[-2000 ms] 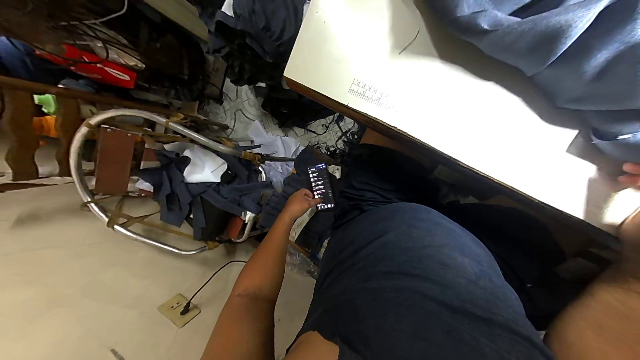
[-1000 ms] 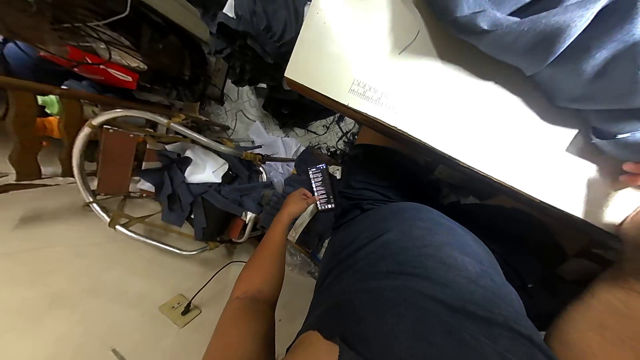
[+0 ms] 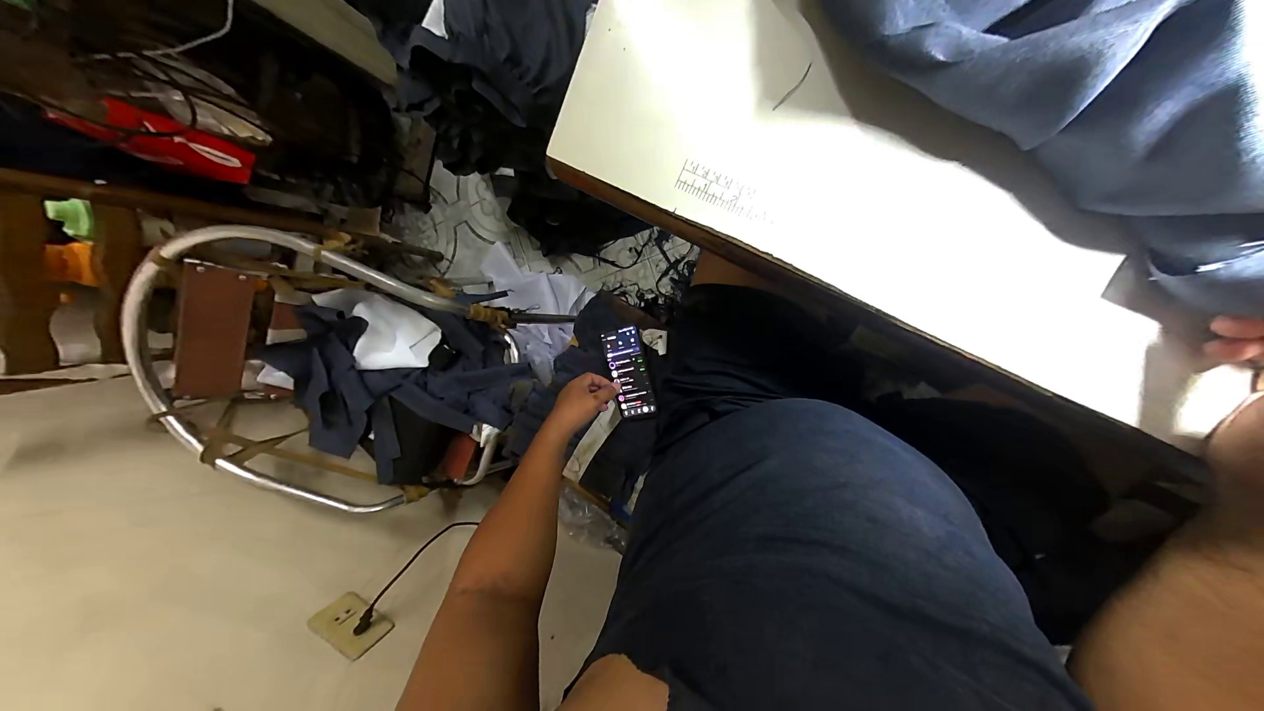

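Note:
My left hand (image 3: pixel 583 397) is at a lit smartphone (image 3: pixel 629 372), its fingers at the phone's lower left edge. The phone lies beside my thigh, over dark cloth, and its screen shows a list. Whether the fingers grip it or only touch it is hard to tell. At the right edge of the view, my right hand (image 3: pixel 1234 341) shows only by some fingertips, close to the white tabletop (image 3: pixel 889 217) and just below a large blue-grey fabric (image 3: pixel 1106 109). What it holds, if anything, is cut off by the frame.
A metal-tube frame (image 3: pixel 143 326) at the left bears dark cloth scraps (image 3: pixel 346 395) and a white piece (image 3: pixel 395 336). A wall socket (image 3: pixel 351 624) with a plugged black cord is at the lower left. Dark cloth (image 3: pixel 494 79) is heaped beyond the table's corner. The table has a brown edge.
The phone's screen content has changed slightly, and the fingers of my left hand have shifted a little at its edge. My right hand stays at the right edge.

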